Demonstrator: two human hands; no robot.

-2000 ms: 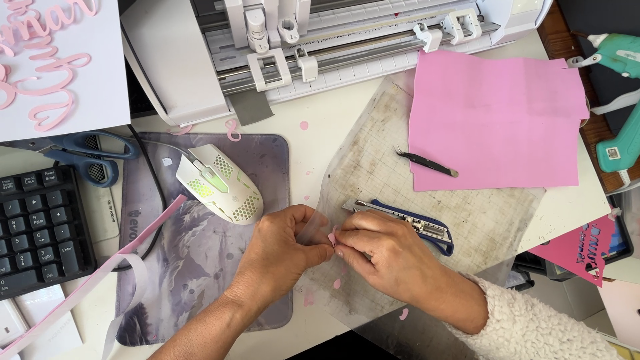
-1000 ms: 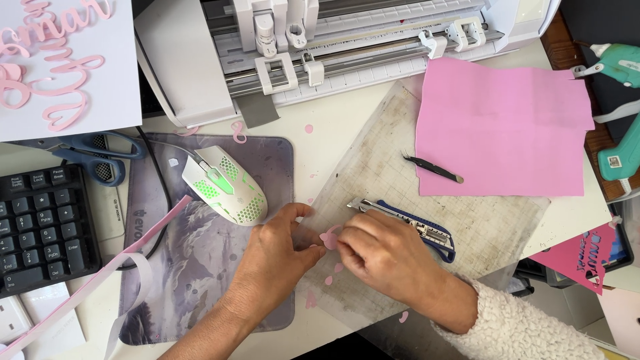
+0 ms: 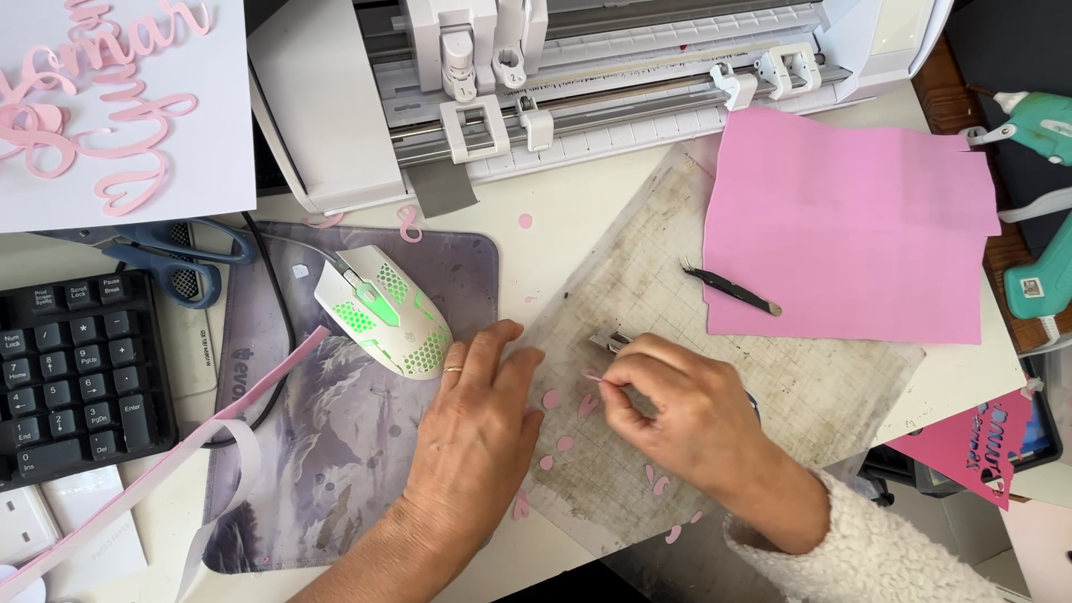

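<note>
My right hand (image 3: 670,410) pinches a tiny pink paper piece (image 3: 592,376) between thumb and forefinger, above the worn gridded cutting mat (image 3: 804,394). Just behind its fingers shows the tip of a utility knife (image 3: 610,339), the rest mostly hidden by the hand. My left hand (image 3: 486,410), with a ring, lies palm down at the mat's left edge, fingers spread, nothing seen in it. Small pink cutouts (image 3: 565,444) are scattered between and below the hands. Black tweezers (image 3: 733,289) rest on a pink sheet (image 3: 846,226) at the mat's upper right.
A white cutting machine (image 3: 586,100) spans the back. To the left are a lit computer mouse (image 3: 385,310) on a mouse pad (image 3: 301,469), blue-handled scissors (image 3: 180,260), a black keyboard (image 3: 75,377) and pink strips (image 3: 167,452). Teal glue guns (image 3: 1038,276) stand at right.
My hands, close together two seconds ago, have moved apart. The left hand's fingers have spread. The utility knife, largely visible before, is now mostly covered by my right hand.
</note>
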